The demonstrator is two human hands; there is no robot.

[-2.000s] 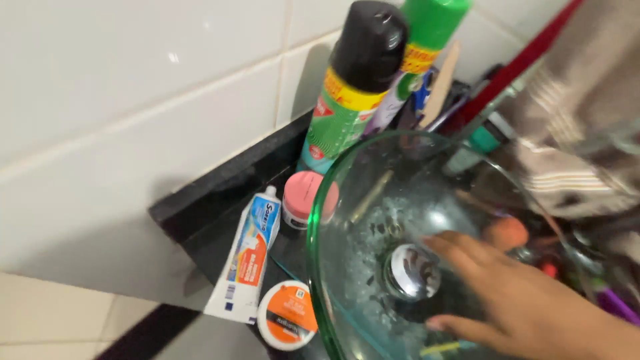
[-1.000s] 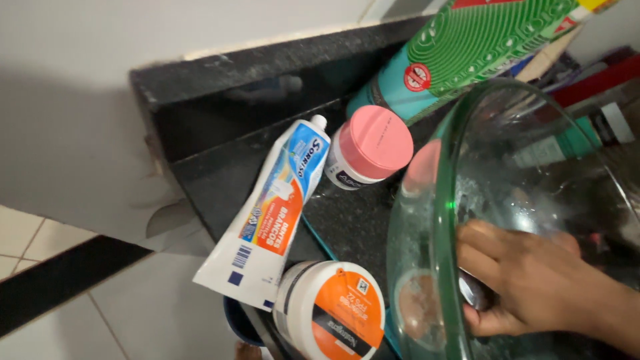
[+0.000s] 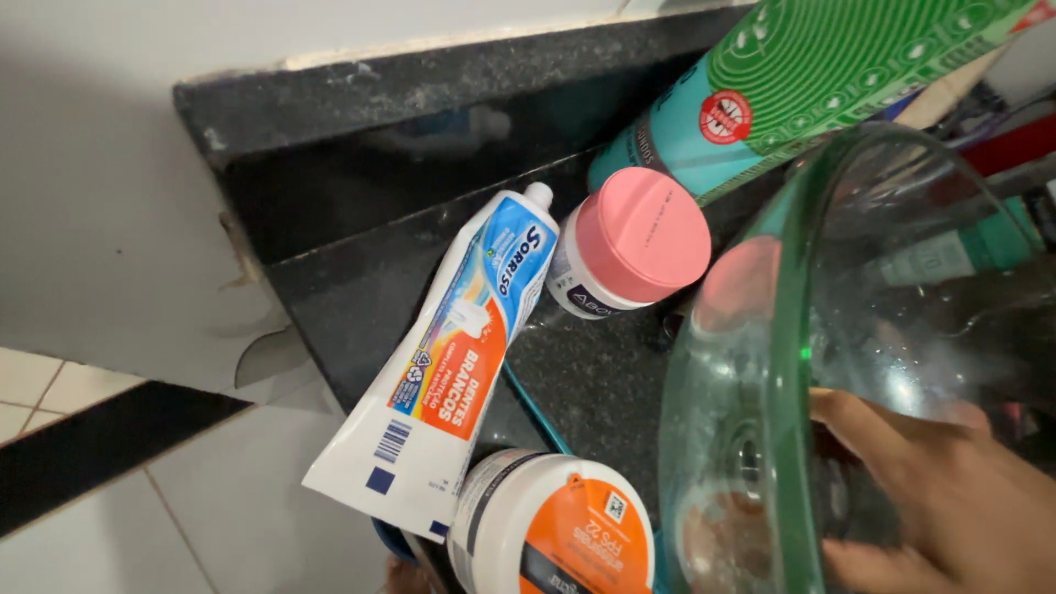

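Observation:
My right hand (image 3: 932,495) reaches from the right into a clear green-edged glass basin (image 3: 796,355). Its index finger and thumb are spread near the basin wall; the thick rim and blur hide whether anything is between them. My left hand is not in view. Left of the basin, a toothpaste tube (image 3: 462,346) lies on the black stone counter (image 3: 355,305). A jar with a pink lid (image 3: 643,235) stands beside the tube's cap. Near the tube's flat end is a white jar with an orange label on its lid (image 3: 590,528).
A green and teal spray can (image 3: 742,107) is behind the pink-lidded jar. A teal-capped tube (image 3: 957,252) shows through the basin's glass. The counter has a raised black stone edge (image 3: 412,91) along the wall, and floor tiles (image 3: 190,495) show below.
The view has moved much closer to the tube and jars. My right hand, earlier open over the round metal drain cap, then had its fingers around it; now that cap is not plainly visible.

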